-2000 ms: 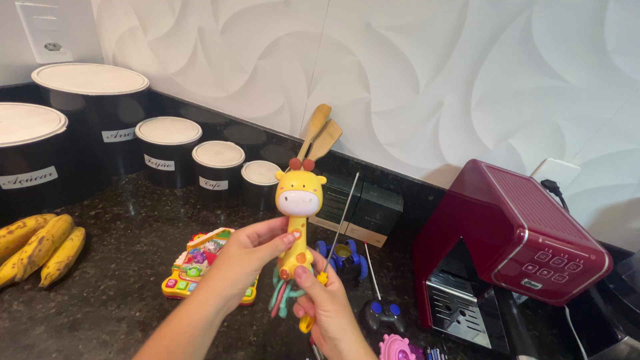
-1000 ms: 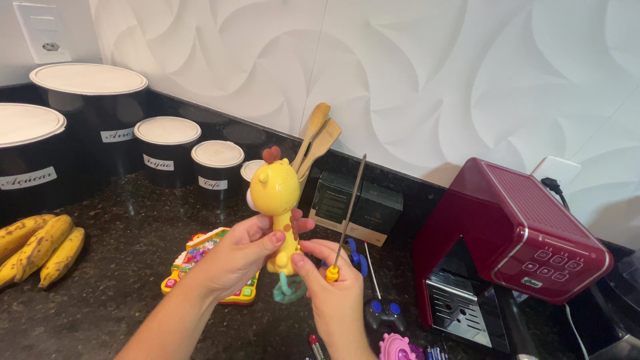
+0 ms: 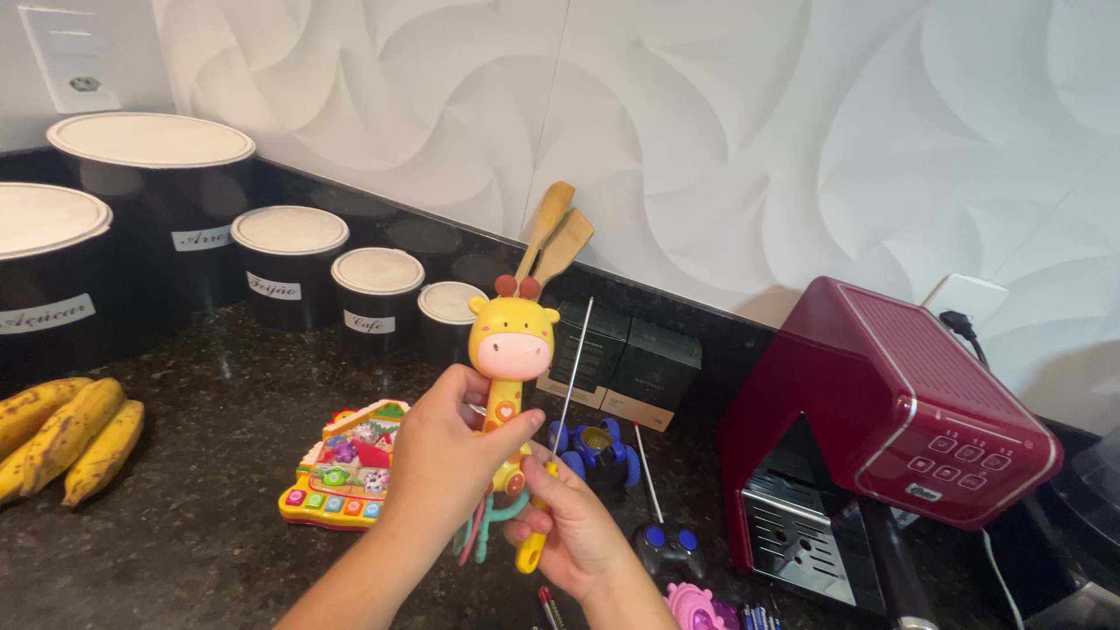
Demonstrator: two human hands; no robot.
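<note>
My left hand (image 3: 455, 455) grips a yellow plastic giraffe toy (image 3: 514, 341) around its neck, with its pink-muzzled face toward me. Teal and pink rings (image 3: 479, 529) dangle from the toy's base. In my right hand (image 3: 582, 534) is a screwdriver (image 3: 530, 553) with a yellow handle; its long thin metal shaft points up beside the giraffe. The fingers of that hand are also close to the toy's lower end, and whether they touch it is hard to tell.
Black canisters (image 3: 291, 232) with white lids and bananas (image 3: 79, 437) lie left. Near my hands are a musical toy (image 3: 337, 490), a blue toy vehicle (image 3: 599, 451), a remote control (image 3: 669, 547), a pink toy (image 3: 696, 608) and boxes (image 3: 652, 372). A red coffee machine (image 3: 884, 411) stands right.
The giraffe has turned from facing left, one second ago, to facing me. Both hands still hold the same things.
</note>
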